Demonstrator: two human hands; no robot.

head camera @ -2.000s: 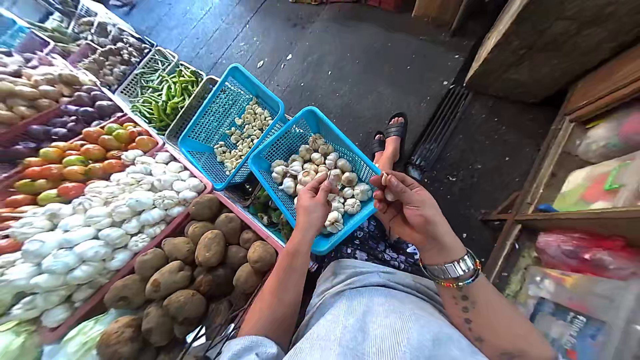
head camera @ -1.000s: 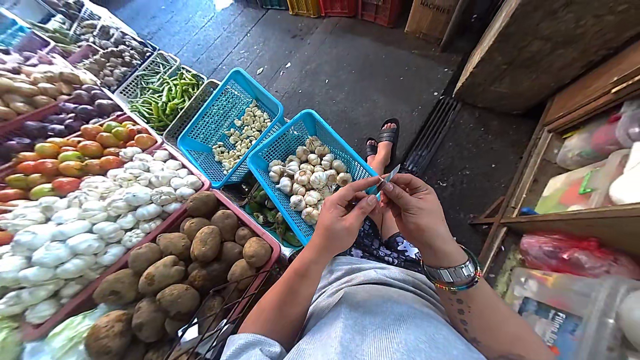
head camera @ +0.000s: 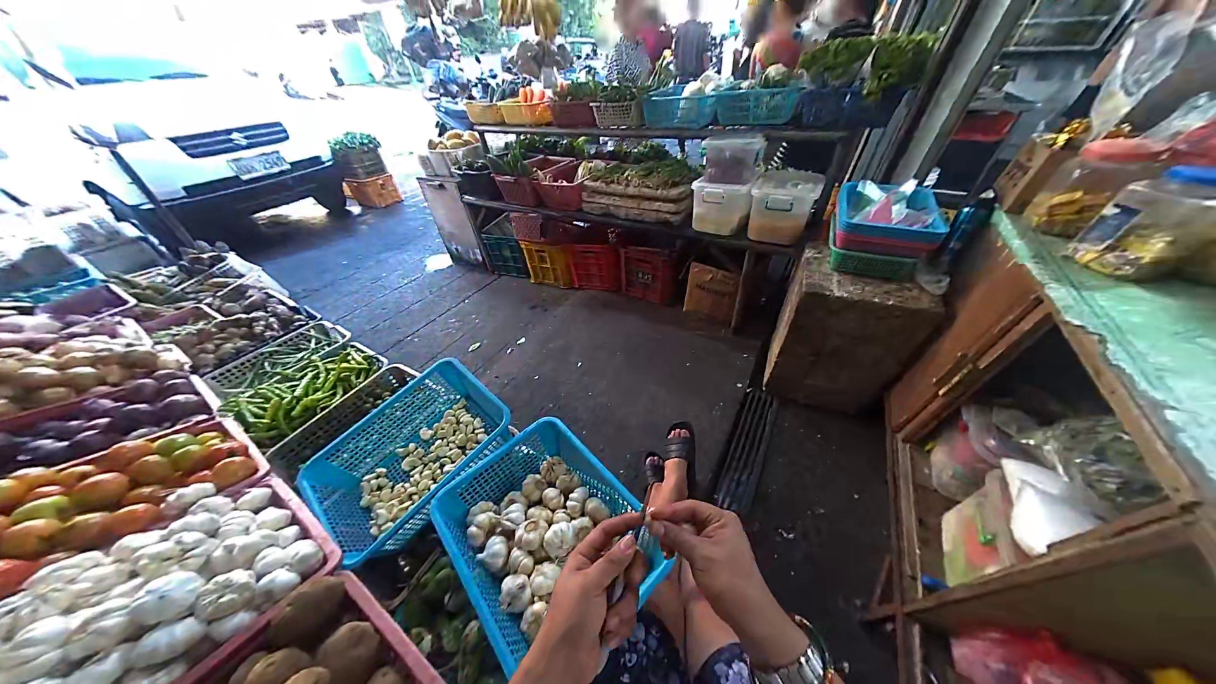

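My left hand [head camera: 594, 594] and my right hand [head camera: 708, 551] meet over the right end of a blue plastic basket [head camera: 475, 570] of whole garlic bulbs [head camera: 532, 522]. Their thumbs and forefingers pinch at something small; a thin dark tip shows between them, too small to name. A bit of metal, perhaps a blade, shows under the curled fingers of my left hand. Beside this basket, to the left, a second blue basket [head camera: 328, 480] holds loose garlic cloves [head camera: 427, 461].
Crates of tomatoes [head camera: 100, 489], garlic [head camera: 180, 594], potatoes [head camera: 351, 651] and green chillies [head camera: 309, 385] line the left. A wooden cabinet [head camera: 1035, 589] stands at the right. Ahead are vegetable shelves [head camera: 608, 214], a large block [head camera: 845, 323], a parked vehicle [head camera: 209, 142] and several people [head camera: 692, 47].
The view has tilted up strongly. My hands, apart two seconds ago with the left among the garlic bulbs, are now together at the basket's right end.
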